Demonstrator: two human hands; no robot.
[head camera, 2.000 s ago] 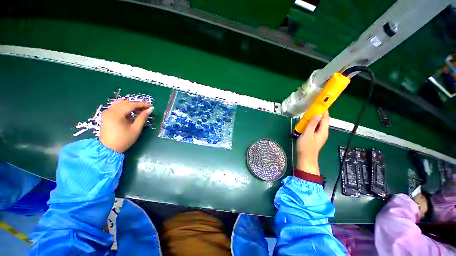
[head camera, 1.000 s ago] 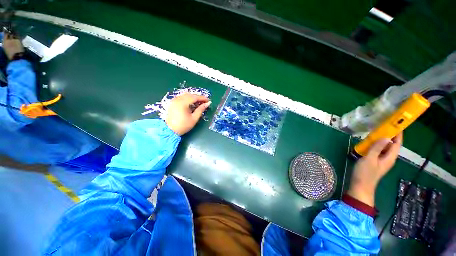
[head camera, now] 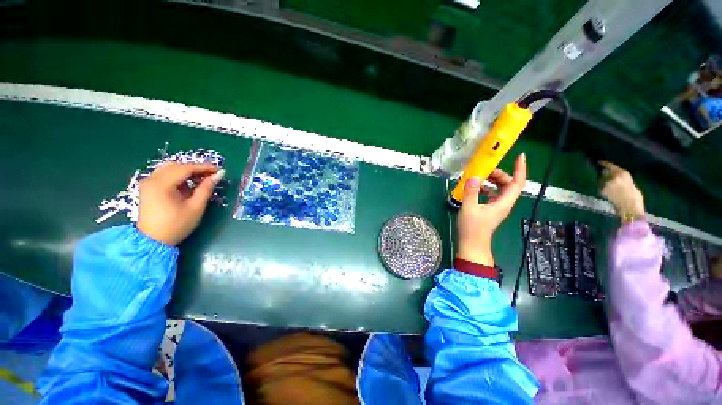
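Note:
My right hand [head camera: 484, 213] holds the yellow electric screwdriver [head camera: 495, 149], its dark tip pointing down and left, its black cord rising from the top. My left hand [head camera: 176, 199] is at the loose pile of white-silver slivers [head camera: 123, 202], thumb and forefinger pinched together; whether something is between them is too small to tell. A clear zip-lock bag [head camera: 346, 207] with a reddish edge lies right of it, with small blue parts [head camera: 297, 190] in or on it. The round grey screw tray [head camera: 409, 246] lies between the bag and my right hand.
Dark phone units [head camera: 542, 259] lie side by side on the right. A person in a pink sleeve [head camera: 645, 277] reaches over the white rail [head camera: 380, 155] at the right. A pale slanting arm [head camera: 546, 75] stands behind the screwdriver. The green belt [head camera: 237, 87] runs beyond the rail.
The view has swung back to the right after turning left. My right hand's fingers are more spread on the screwdriver. The pink-sleeved arm now reaches forward over the rail.

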